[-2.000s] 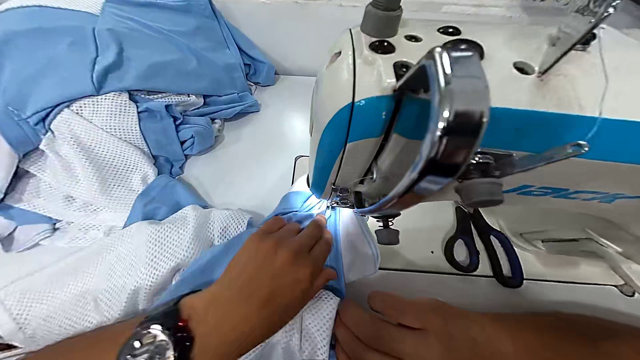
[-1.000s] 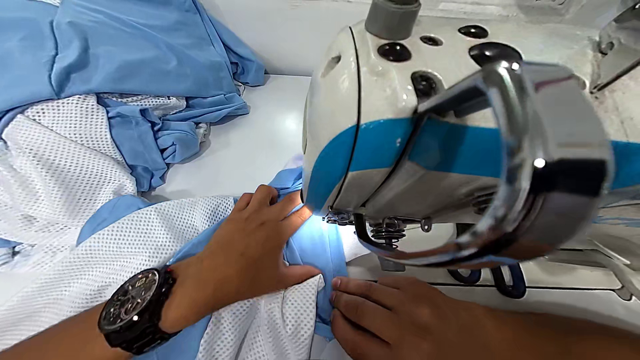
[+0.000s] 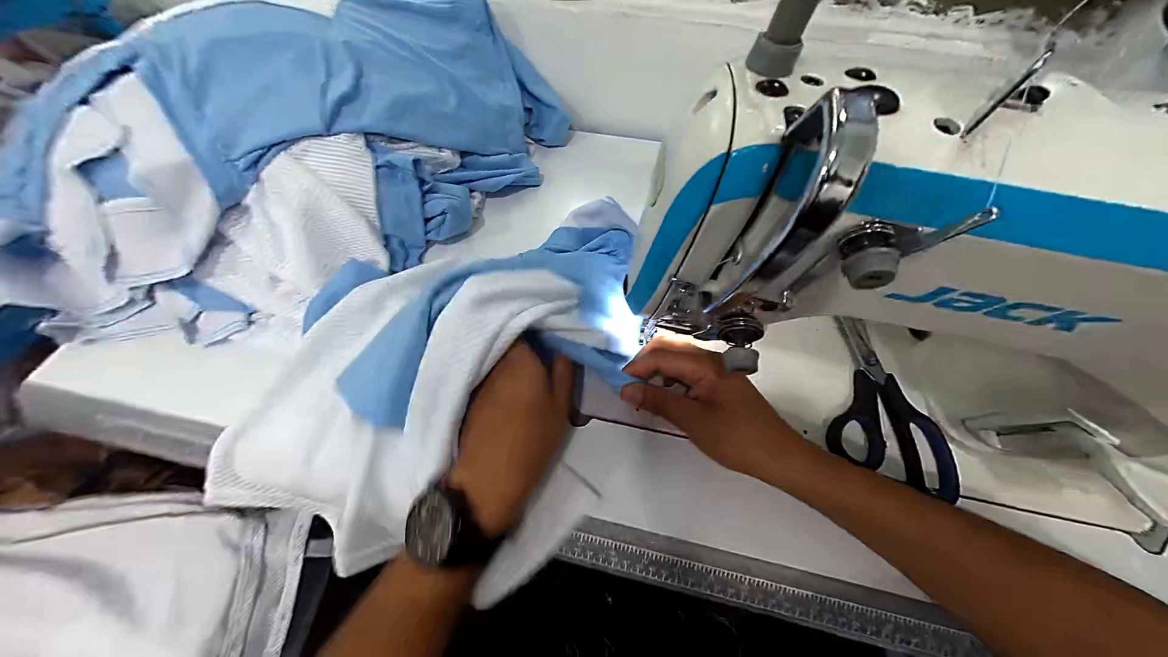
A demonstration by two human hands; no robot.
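Observation:
A white Jack sewing machine (image 3: pixel 995 219) with a blue stripe stands at the right, its lamp lighting the needle area. A light blue and white mesh garment (image 3: pixel 383 365) runs from the machine's presser foot (image 3: pixel 646 330) toward the front left. My left hand (image 3: pixel 520 411), with a black watch on the wrist, is under a fold of this garment; its fingers are largely hidden, so its grip cannot be told. Just in front of the presser foot, my right hand (image 3: pixel 693 392) pinches the blue edge of the garment between thumb and fingers.
Black-handled scissors (image 3: pixel 890 420) lie under the machine arm. More blue and white garments (image 3: pixel 265 100) are heaped at the back left. A metal ruler (image 3: pixel 748 575) runs along the table's front edge. White fabric (image 3: pixel 119 575) lies at the lower left.
My left hand was flat on top of the fabric beside the needle; it is now under a fold, farther from the needle. My right hand has moved up to the presser foot and pinches the edge.

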